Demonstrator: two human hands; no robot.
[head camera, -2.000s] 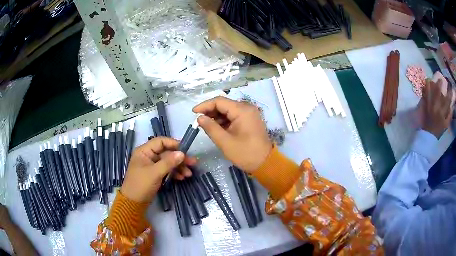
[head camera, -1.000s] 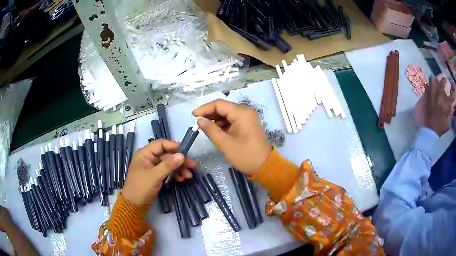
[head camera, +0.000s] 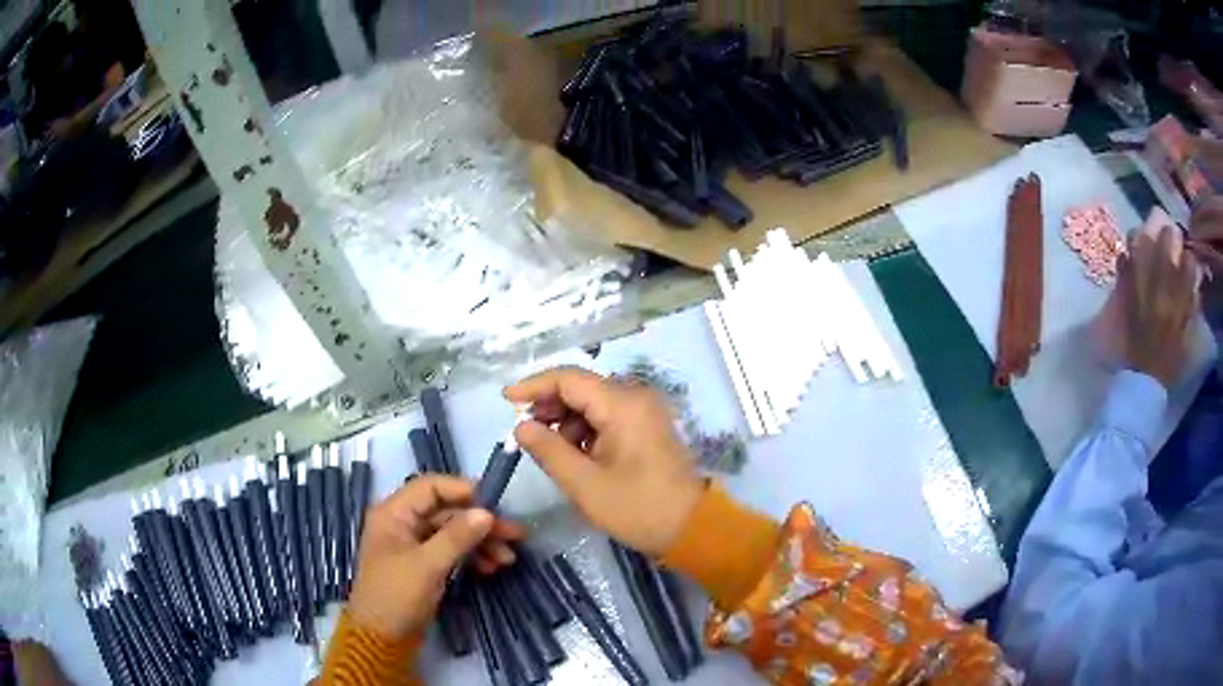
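Note:
My left hand (head camera: 427, 547) holds a black handle sleeve (head camera: 498, 474) tilted up to the right. My right hand (head camera: 610, 449) pinches the white tip (head camera: 519, 432) at the sleeve's upper end with thumb and finger. The fingertips partly hide the tip. Loose black sleeves (head camera: 516, 623) lie under and beside my left hand. Filled handles (head camera: 221, 570) with white tips stand in a row at left. A pile of white core rods (head camera: 791, 328) lies right of my hands. Small metal fittings (head camera: 711, 446) lie beyond my right hand.
Behind are a clear plastic bag of white rods (head camera: 416, 228), a chipped pale-green post (head camera: 262, 201) and black sleeves (head camera: 724, 114) on brown paper (head camera: 925, 148). At right, a person in blue sleeves (head camera: 1107, 523) works near brown straps (head camera: 1021, 282) and pink pieces (head camera: 1093, 241).
The view has tilted, so the scene sits lower in the picture. My hands keep the same grip on the sleeve and white tip. The neighbour's hands have shifted slightly.

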